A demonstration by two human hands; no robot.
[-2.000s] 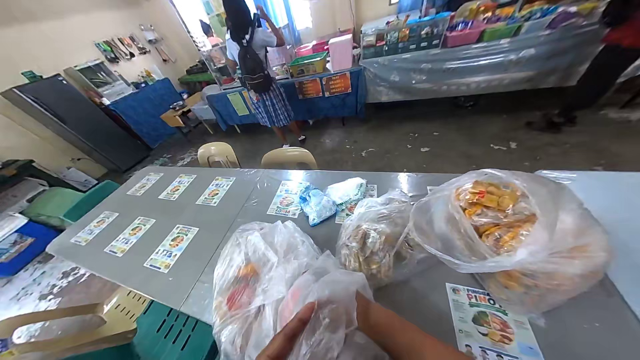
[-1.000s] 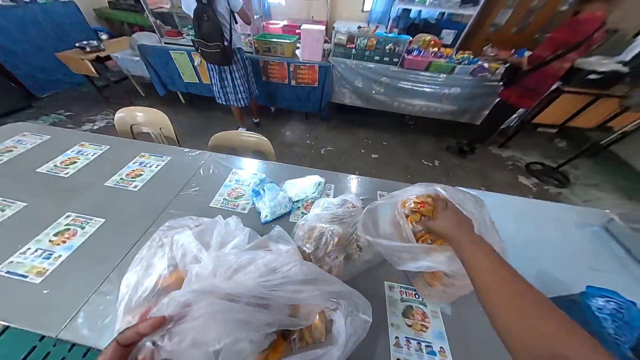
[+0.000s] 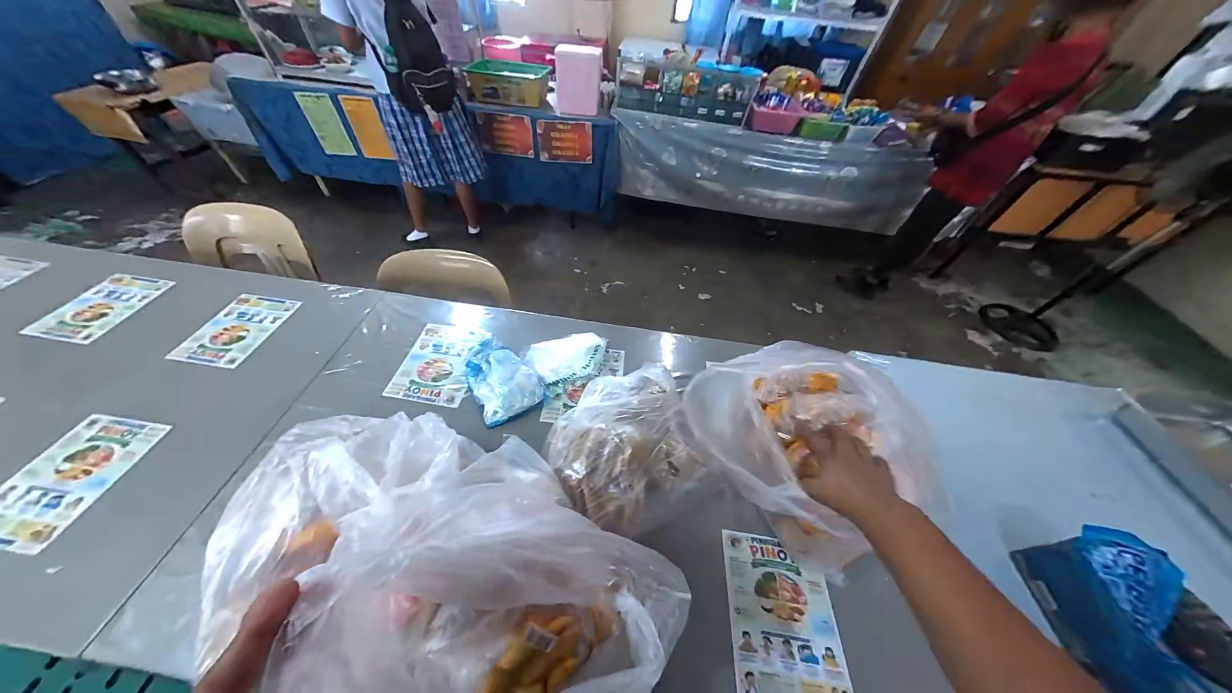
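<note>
My right hand (image 3: 847, 472) reaches into the mouth of a clear plastic bag (image 3: 905, 433) of orange and yellow packets (image 3: 794, 409); its fingertips are partly hidden among them, so its hold is unclear. At the lower left my left hand (image 3: 255, 630) grips the edge of a large translucent plastic bag (image 3: 423, 539), where yellow packets (image 3: 549, 645) show through. Between the bags stands a clear bag of brownish packed items (image 3: 626, 462). Behind it lie a blue-and-white plastic bundle (image 3: 505, 380) and a white one (image 3: 568, 358). A printed leaflet (image 3: 784, 611) lies near my right forearm.
More leaflets (image 3: 231, 330) lie on the grey table (image 3: 318, 385) at left. A blue plastic package (image 3: 1116, 597) is at the right. Beyond the table are beige chairs (image 3: 443, 274), a person with a backpack (image 3: 419, 77), a person in red (image 3: 1020, 115) and counters with goods.
My right hand has moved from beside my left hand at the left bags into the right-hand bag of packets. The view has turned right.
</note>
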